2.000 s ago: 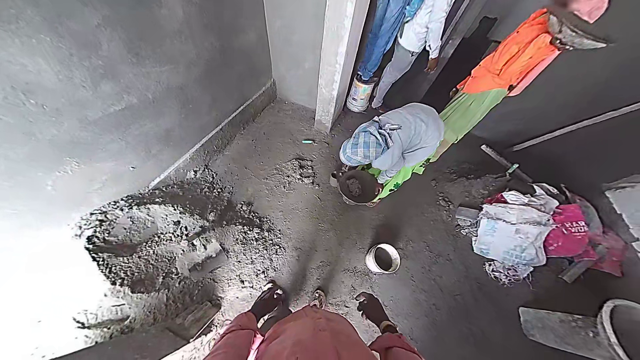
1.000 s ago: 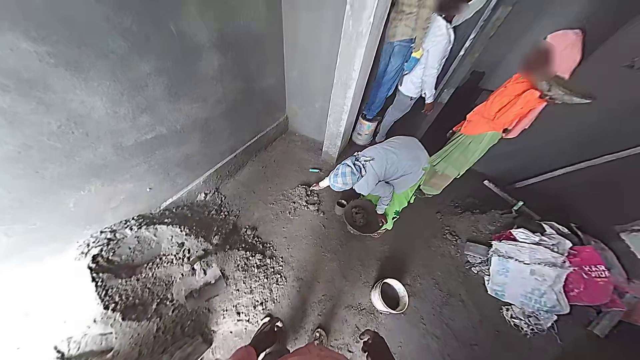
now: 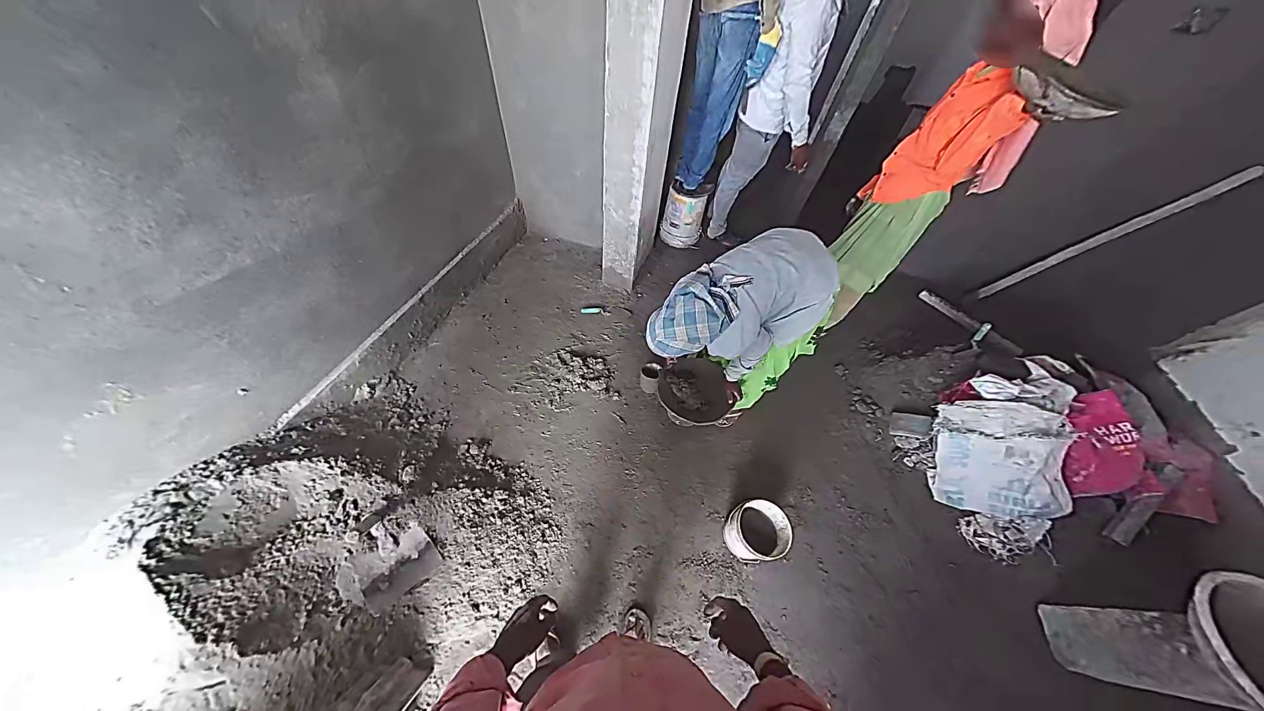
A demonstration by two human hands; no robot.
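Note:
My left hand (image 3: 525, 630) is low in the view, fingers loosely curled, holding nothing that I can see; a mortar heap (image 3: 286, 533) lies to its left. To the right, my right hand (image 3: 736, 630) hangs with its fingers curled and apart, nothing visible in it. A white bucket (image 3: 757, 531) with dark contents stands on the floor just beyond that hand. Farther ahead, a person (image 3: 775, 286) in a blue-grey shirt and checked head cloth bends over a round pan (image 3: 695, 392) of dark material, with a small container (image 3: 651, 376) beside it.
A person in orange (image 3: 948, 133) carries a metal pan behind the bent one. Two more people stand by the concrete column (image 3: 632, 138), one with feet on a paint bucket (image 3: 683, 213). Sacks (image 3: 1002, 459) lie right; a board (image 3: 1136, 642) and a large tub (image 3: 1234, 612) are lower right.
The bent person's arm, stretched toward the small mortar patch one second ago, is now back by the pan. My hands, partly cut off then, show more fully as the view shifts.

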